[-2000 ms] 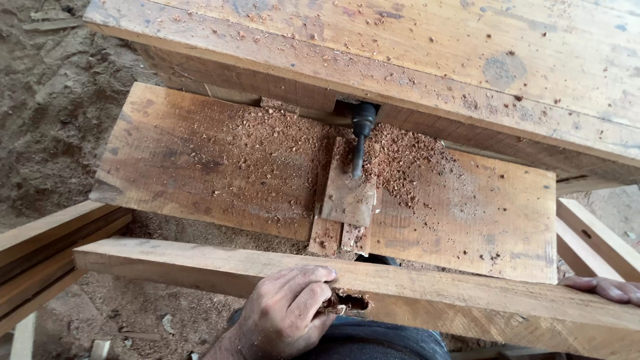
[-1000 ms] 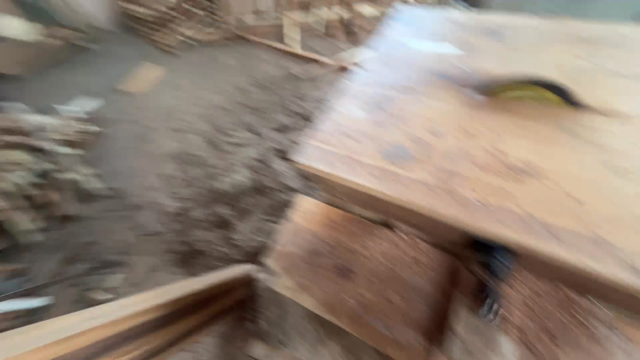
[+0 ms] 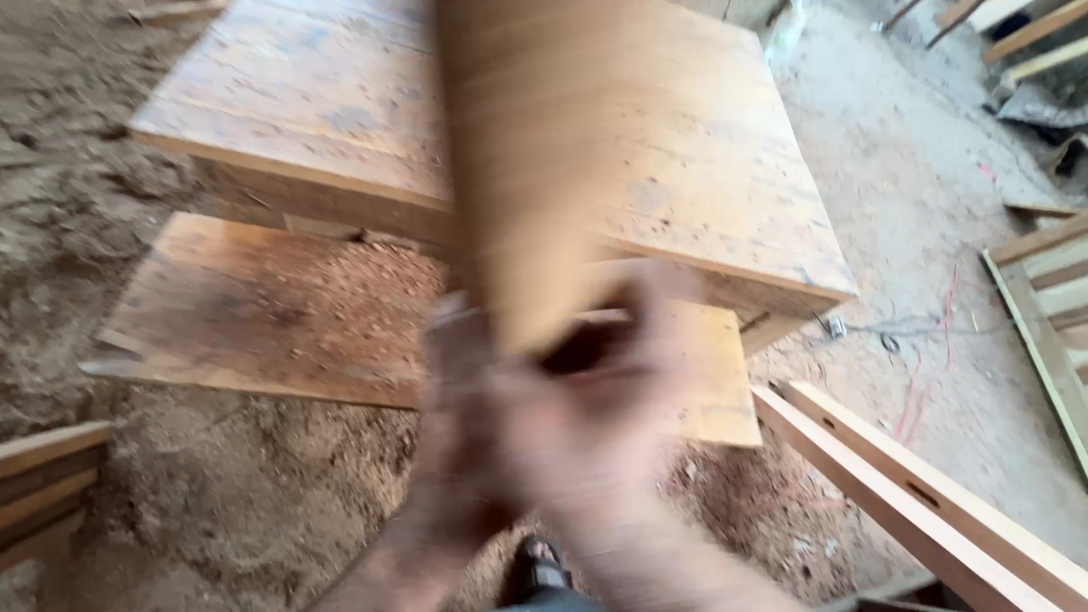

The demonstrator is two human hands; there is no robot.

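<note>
A wooden beam (image 3: 535,153), strongly blurred, rises steeply from my two hands across the middle of the view. Around its left side near the lower end is my left hand (image 3: 463,399). On its right side my right hand (image 3: 595,382) grips the same end, beside a dark gap that is too blurred to make out. Behind the beam are the wooden worktable (image 3: 722,161) and a lower plank shelf (image 3: 204,314) strewn with reddish wood chips (image 3: 382,276). The beam and hands hide the middle of the shelf and the drill bit.
Two mortised wooden beams (image 3: 901,476) slant at the lower right. More stacked beams (image 3: 51,476) lie at the left edge. A slatted wooden frame (image 3: 1037,297) is at the far right, near cables (image 3: 918,327) on the floor. My foot (image 3: 544,561) shows below my hands.
The beam lay crosswise before the shelf two seconds ago; now it points steeply up the view. Both hands are together at its lower end, where they were apart. The view has swung about.
</note>
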